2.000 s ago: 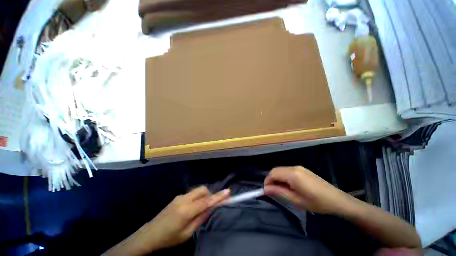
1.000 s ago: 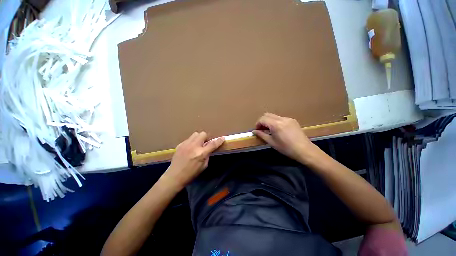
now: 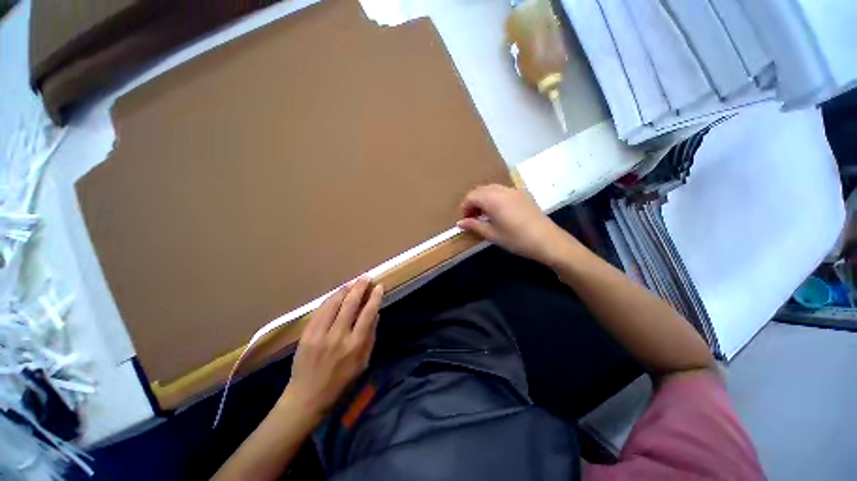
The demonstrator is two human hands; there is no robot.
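A flat brown panel (image 3: 282,169) lies on the white table with a yellow edge band (image 3: 202,378) along its near edge. A narrow white strip (image 3: 310,305) lies along this edge, its left end curling off and hanging below the edge. My left hand (image 3: 340,340) lies with fingers flat on the strip near its middle. My right hand (image 3: 507,218) pinches the strip's right end near the panel's right corner.
A heap of white strips (image 3: 28,225) is at the left, with a dark bundle (image 3: 47,404). A brown stack (image 3: 113,47) lies behind the panel. A glue bottle (image 3: 537,47) stands out at the upper right, beside white sheets (image 3: 658,66). More white sheets (image 3: 752,216) are lower right.
The view has turned and shifted right. My hands have brought the white strip to the panel's near edge and moved apart along it, and more of the strip is laid out.
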